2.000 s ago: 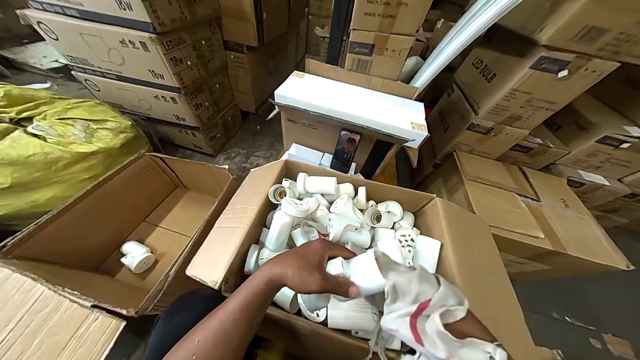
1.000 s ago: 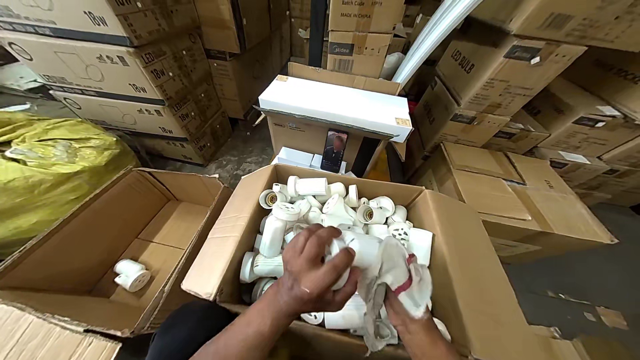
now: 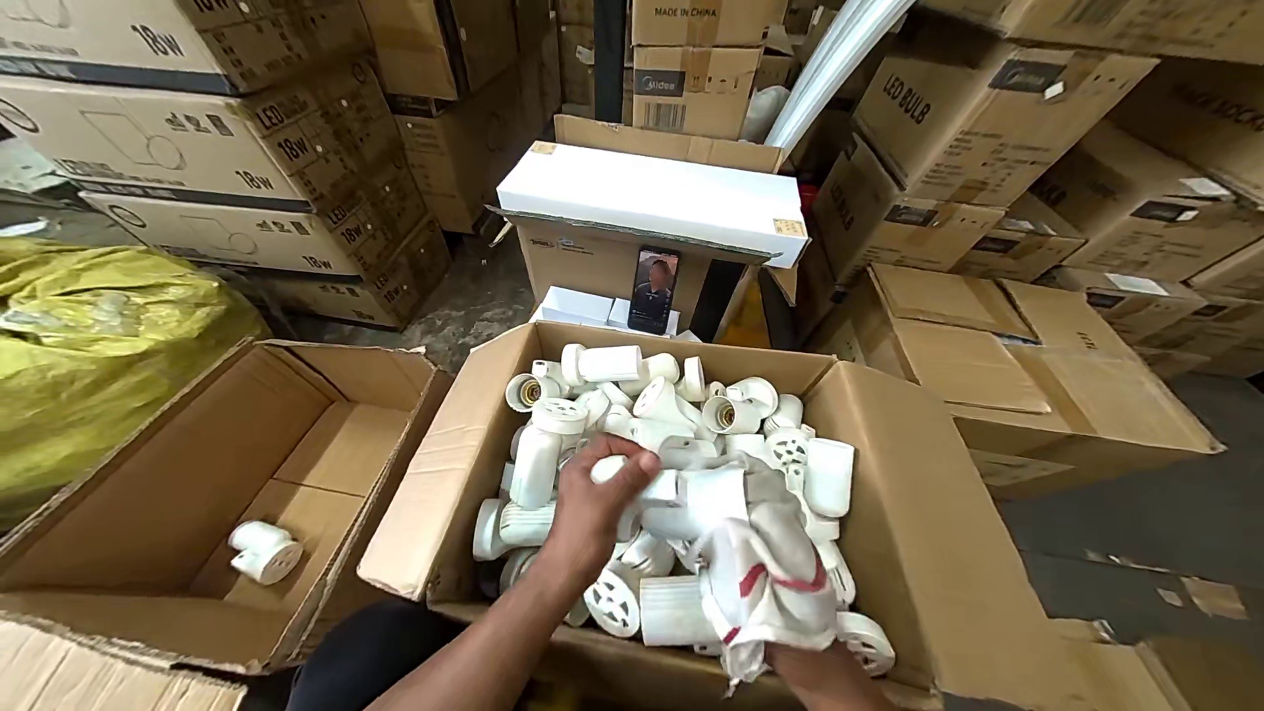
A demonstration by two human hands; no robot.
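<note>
Many white plastic lamp holders [image 3: 536,466] fill an open cardboard box [image 3: 918,504] in front of me. My left hand [image 3: 597,494] grips the narrow end of one white lamp holder [image 3: 691,494] above the pile. Around the wide end of that holder is a white cloth with red stripes [image 3: 775,583], held by my right hand [image 3: 820,671], whose fingers are mostly hidden under the cloth. A single white lamp holder [image 3: 265,553] lies at the bottom of a second open cardboard box [image 3: 148,474] on the left.
Behind the full box stand a carton topped by a long white box [image 3: 652,193] and a phone [image 3: 654,289] propped upright. Stacked cartons [image 3: 296,168] rise at the back left, more cartons [image 3: 987,128] at the right. A yellow sack [image 3: 99,355] sits at the far left.
The cloth has shifted about the lamp holder between my hands. My left hand has changed its grip on the holder. The single holder in the left box lies as before.
</note>
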